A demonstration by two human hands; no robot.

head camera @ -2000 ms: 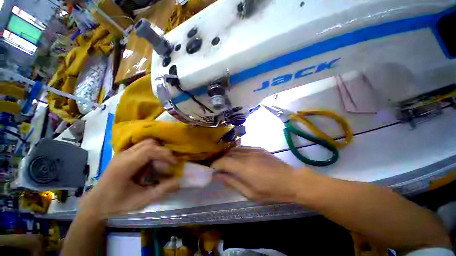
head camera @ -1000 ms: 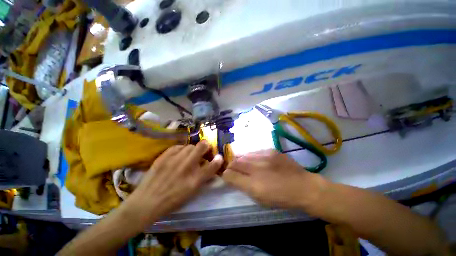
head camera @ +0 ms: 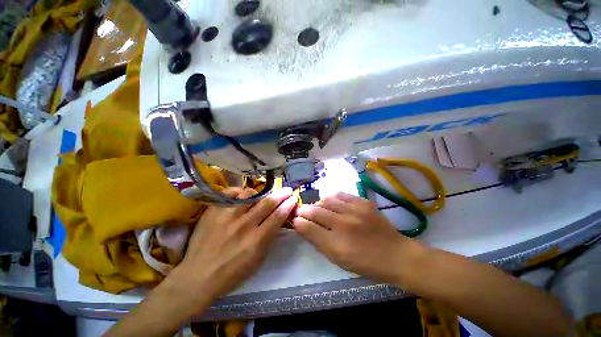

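The mustard-yellow garment body is bunched left of the needle, with off-white lining showing at its lower side. A small yellow edge shows at the needle area of the white sewing machine. My left hand lies on the yellow cloth with its fingertips at the needle area. My right hand is close beside it, fingertips at the same edge. The fingers hide most of the cloth there. The presser foot and needle are hard to make out in the glare.
Shears with yellow and green loops lie right of the needle. Behind them are a pale pink piece and a small metal device. The ruler-marked table edge runs below my hands. More yellow cloth lies at upper left.
Since the oldest frame, both hands have moved in to the needle area with the yellow edge, and the garment lies bunched at left. Since the middle frame, the view has shifted closer while my hands stay there.
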